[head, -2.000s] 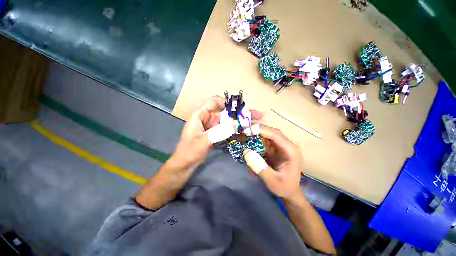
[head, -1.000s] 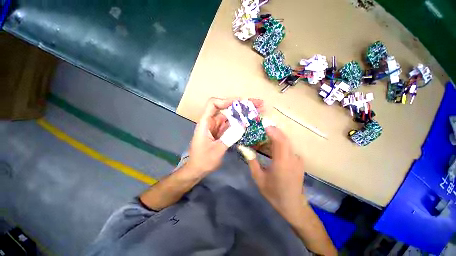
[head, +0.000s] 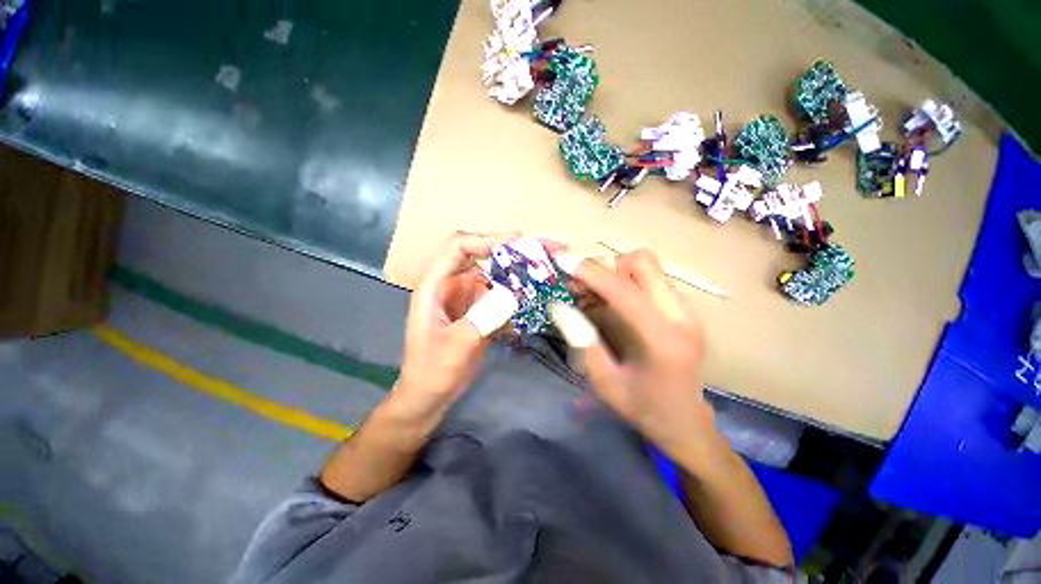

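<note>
A wired subassembly (head: 527, 291) of green circuit board, white plastic and coloured wires is held over the cardboard's front edge, above my lap. My left hand (head: 443, 325) grips its left side, a pale finger cot on the thumb. My right hand (head: 645, 342) is at its right side, blurred, with the cot-covered thumb at the green board. Whether the right fingers grip it or only touch it cannot be told. The fingers hide part of it.
Several wired subassemblies (head: 761, 148) lie across the tan cardboard (head: 479, 194). A thin white stick (head: 691, 283) lies beyond my right hand. The dark green bench (head: 228, 114) is left. Blue corrugated sheet (head: 953, 422) with clear parts is right.
The subassembly has been turned, so the black part with two prongs no longer points up. The green board now sits close against the white part. The right thumb has shifted on the board.
</note>
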